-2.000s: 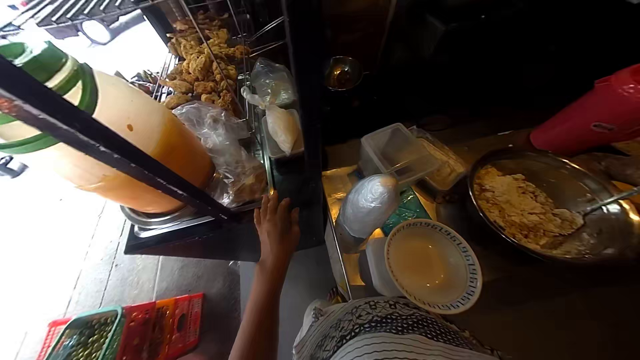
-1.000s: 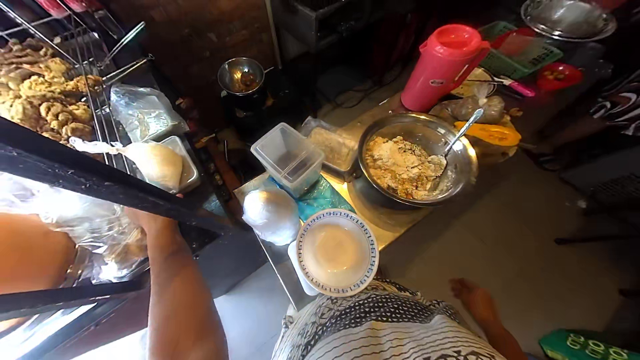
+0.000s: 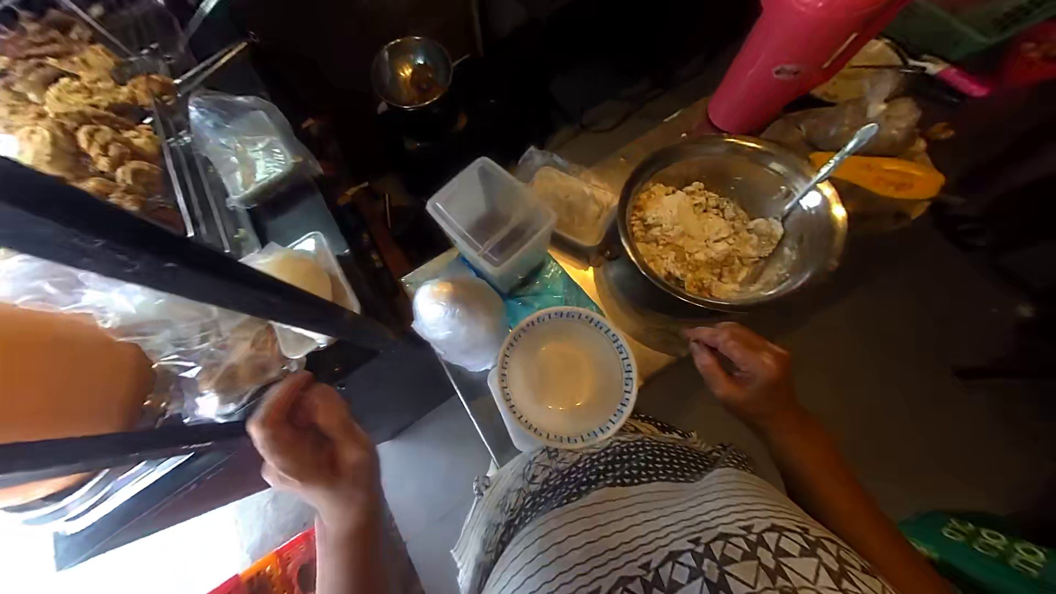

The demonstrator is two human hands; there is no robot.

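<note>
My left hand (image 3: 318, 437) is loosely curled beside the black frame bar of the display case, close to a clear plastic bag (image 3: 239, 363); whether it holds something cannot be told. Just below the rim of a steel mixing bowl (image 3: 730, 223) is my right hand (image 3: 742, 371), its fingers curled near the table edge; nothing can be made out in them. A floury, crumbly mixture (image 3: 701, 239) fills the bowl's left part, with a metal spoon (image 3: 829, 169) leaning in it. A plate with a blue patterned rim (image 3: 568, 378) rests on a white container in front of my body.
Left, fried pieces (image 3: 91, 115) lie in the display case near a large orange drink container (image 3: 66, 396). A clear plastic tub (image 3: 492, 219) and a round plastic-wrapped bundle (image 3: 459, 320) stand mid-table. Behind the bowl are a pink jug (image 3: 792, 58) and a yellow-orange utensil (image 3: 883, 175). A small pan (image 3: 412, 73) sits farther back.
The view has swung right since the oldest frame. My left hand, earlier reaching out at the case, is now curled and nearer my body. My right hand has come up from low right to the bowl.
</note>
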